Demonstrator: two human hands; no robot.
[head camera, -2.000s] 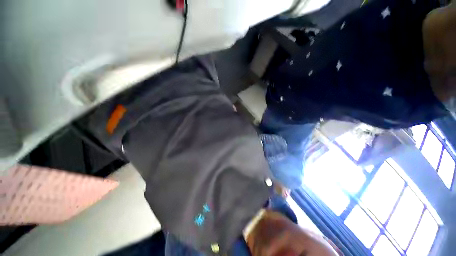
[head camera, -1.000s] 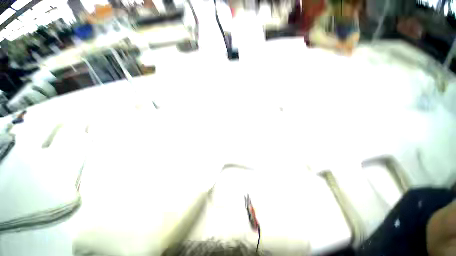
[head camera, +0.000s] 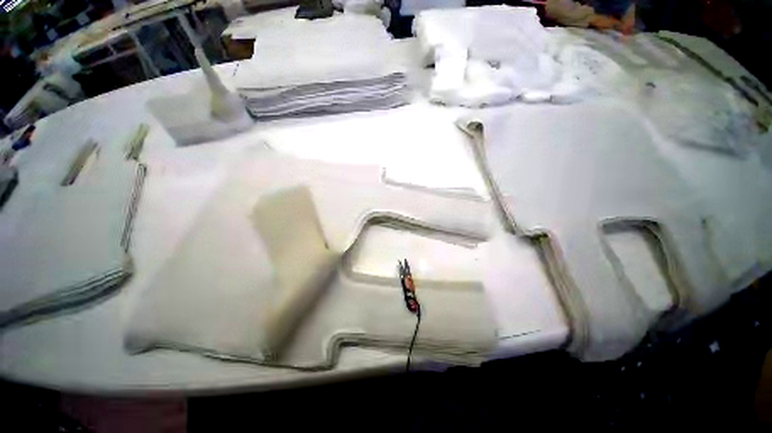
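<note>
The off-white cut panel stack (head camera: 203, 254) lies in front of me with a U-shaped cutout. A turned-back panel part (head camera: 292, 224), cream and strap-shaped, lies folded over its face. The thread snips (head camera: 409, 287), red-orange and black, lie in the cutout area with their tips pointing away from me and touched by no hand. The black snips cord (head camera: 415, 340) runs from the handle end toward the table's near edge. Neither of my hands is in view.
A second panel stack (head camera: 584, 194) with a rectangular cutout lies right. The left panel stack (head camera: 63, 228) is at the left. A flat stack (head camera: 326, 93), a white cone-shaped spout (head camera: 212, 80) and clear plastic bags (head camera: 711, 118) lie farther back. A person's arm (head camera: 588, 15) shows beyond the table.
The view has swung from a garment and windows onto the white table and become sharper. The snips appear higher in the picture than one second ago, and the hair at the bottom edge is gone.
</note>
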